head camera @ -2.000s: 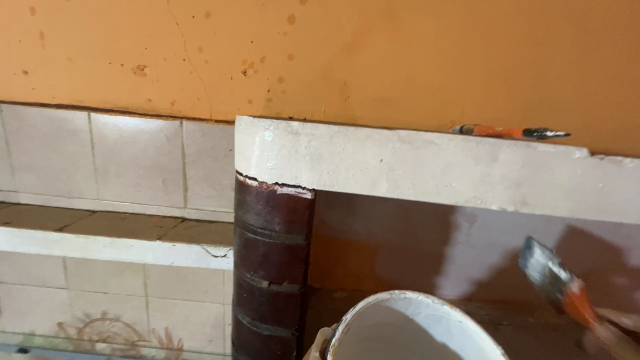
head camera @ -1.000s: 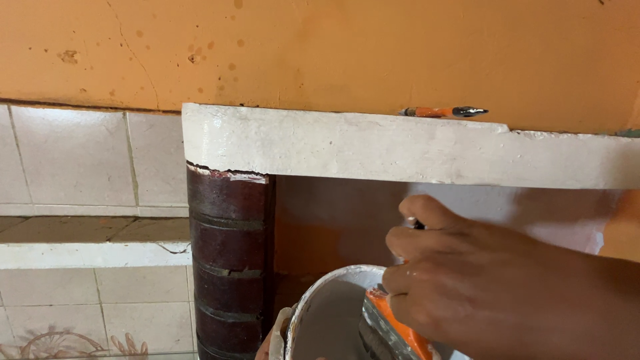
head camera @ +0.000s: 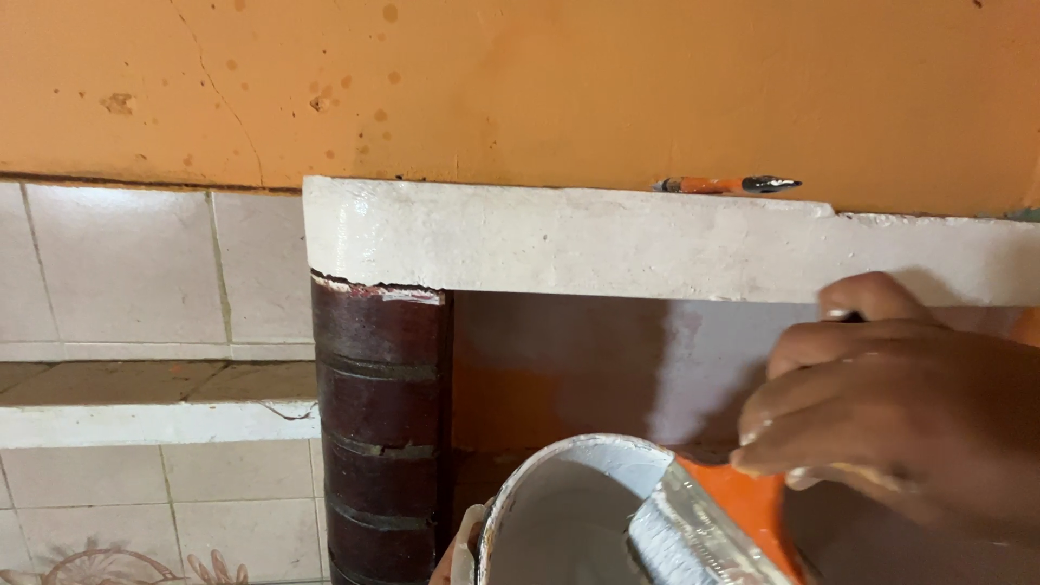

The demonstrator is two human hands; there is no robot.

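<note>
My right hand [head camera: 877,398] grips the orange handle of a wide paintbrush [head camera: 707,520]. The brush is tilted over the mouth of a round paint container [head camera: 508,504], and white paint coats its bristles and ferrule. At the container's left side, my left hand [head camera: 441,569] shows only as part of a finger against the outer wall; the rest is out of frame. Behind them runs a white-painted ledge [head camera: 552,244], glossy at its rounded left end. A smaller orange-handled paintbrush [head camera: 715,185] lies on top of it against the wall.
A dark red ribbed column [head camera: 382,406] stands under the ledge's left end. Left of it are a tiled wall [head camera: 122,260] and a lower shelf with a white edge [head camera: 146,424]. The orange wall [head camera: 528,89] above is stained and cracked. A recess [head camera: 561,366] lies below the ledge.
Two seconds ago the wide brush was right of the container, its bristles pointing up; now it is over the container's mouth. Since one second ago, my right hand has lifted the brush partly out.
</note>
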